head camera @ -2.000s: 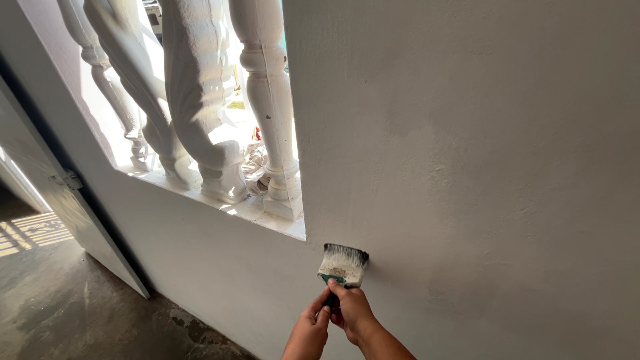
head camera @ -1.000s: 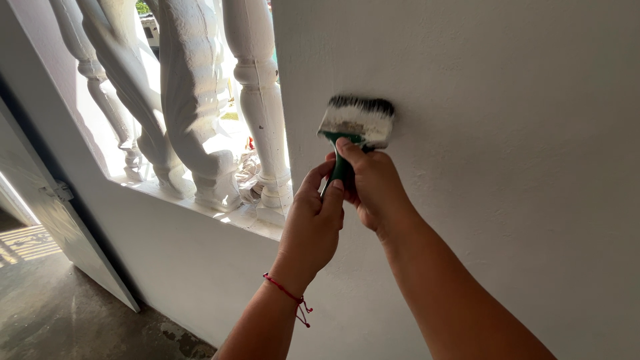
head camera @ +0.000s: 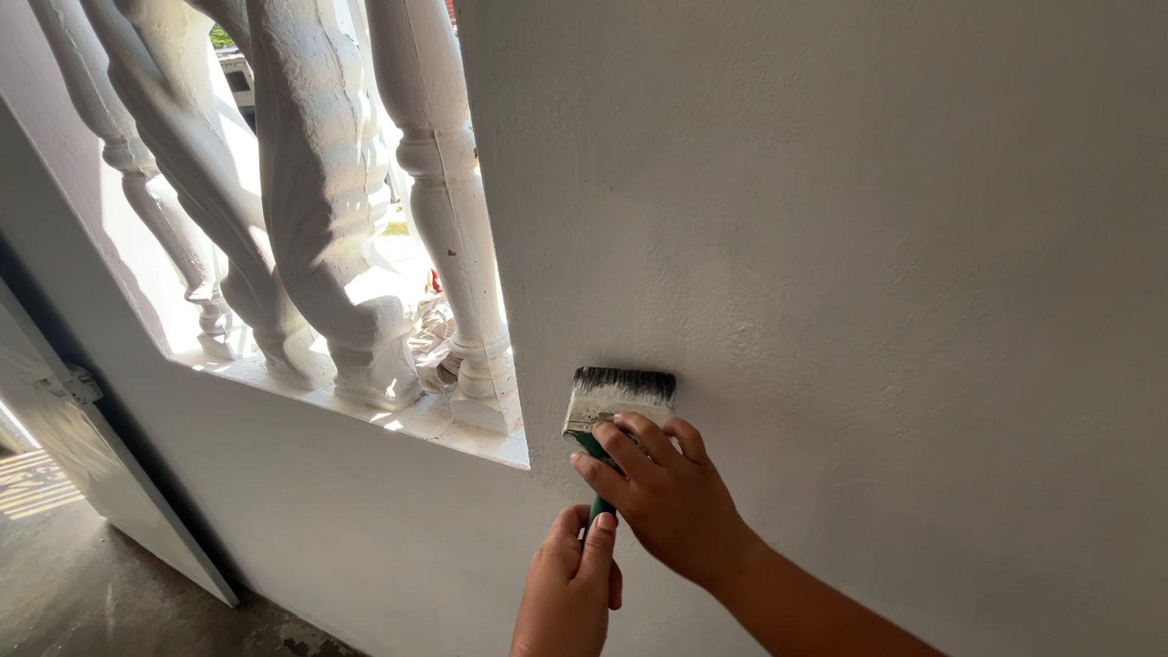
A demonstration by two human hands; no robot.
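Note:
A wide paintbrush point(head camera: 620, 397) with dark bristles, white paint smears and a green handle lies against the white wall point(head camera: 821, 274), just right of the window opening's lower corner. My left hand point(head camera: 575, 575) is closed around the lower end of the handle. Higher up, my right hand point(head camera: 671, 497) has its fingers spread over the top of the handle and the paint-covered base of the brush, touching it. Part of the brush is hidden under those fingers, so how firmly they grip cannot be seen.
White turned balusters point(head camera: 447, 210) stand in the window opening at the upper left, on a white sill point(head camera: 429, 424). A door panel point(head camera: 109, 456) with a metal latch point(head camera: 82, 384) stands at the left, above a dark concrete floor point(head camera: 73, 593).
Both hands and the brush moved up the wall, then back down. My right hand has shifted from the handle beside my left hand to the brush's upper part.

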